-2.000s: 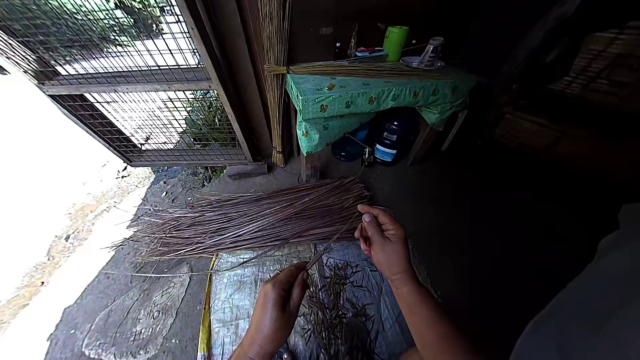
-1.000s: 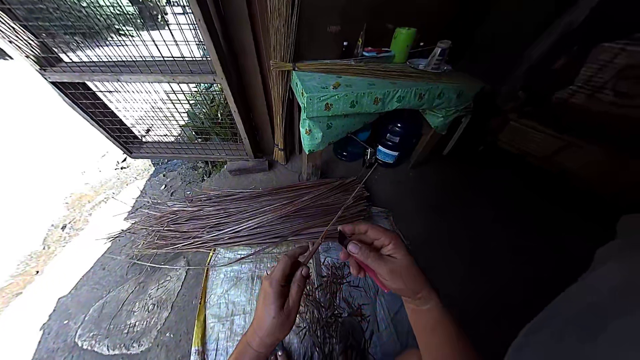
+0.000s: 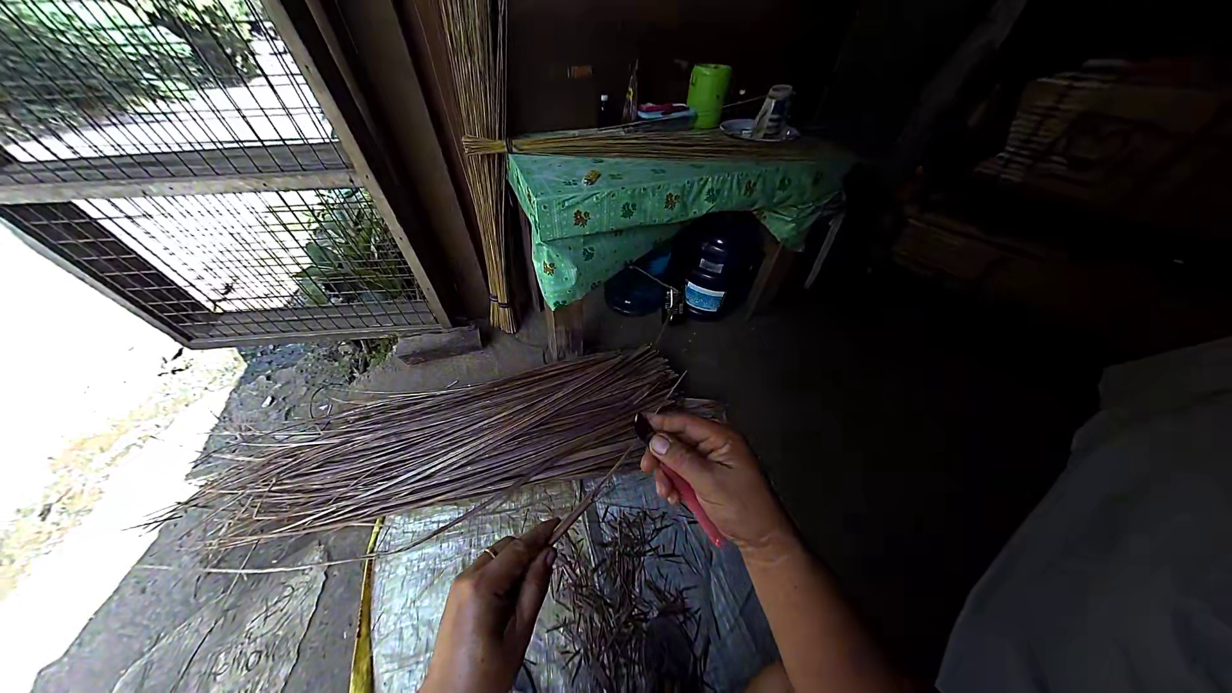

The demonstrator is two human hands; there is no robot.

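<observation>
My left hand (image 3: 500, 602), with a ring on one finger, grips several thin brown plant sticks (image 3: 589, 496) that slant up to the right. My right hand (image 3: 707, 472) holds a small tool with a red handle (image 3: 695, 510) and a dark head; its exact kind is hard to tell. The dark head is close to the upper part of the sticks. Beyond both hands lies a large loose bundle of long brown sticks (image 3: 452, 438). Short cut pieces (image 3: 626, 587) are heaped on a silvery sheet (image 3: 433, 597) below the hands.
A table with a green patterned cloth (image 3: 626, 197) stands ahead, bearing a green container (image 3: 708, 94), a glass (image 3: 773, 111) and thin sticks. Blue water bottles (image 3: 712, 265) sit beneath it. A tied upright bundle (image 3: 486, 192) leans beside a wire-mesh door (image 3: 241, 183). Grey fabric (image 3: 1107, 558) fills the lower right.
Two seconds ago my right hand was nearer the large bundle's right end, with no dark tool head showing; the dark head shows in the later frames. My left hand keeps its hold on the sticks.
</observation>
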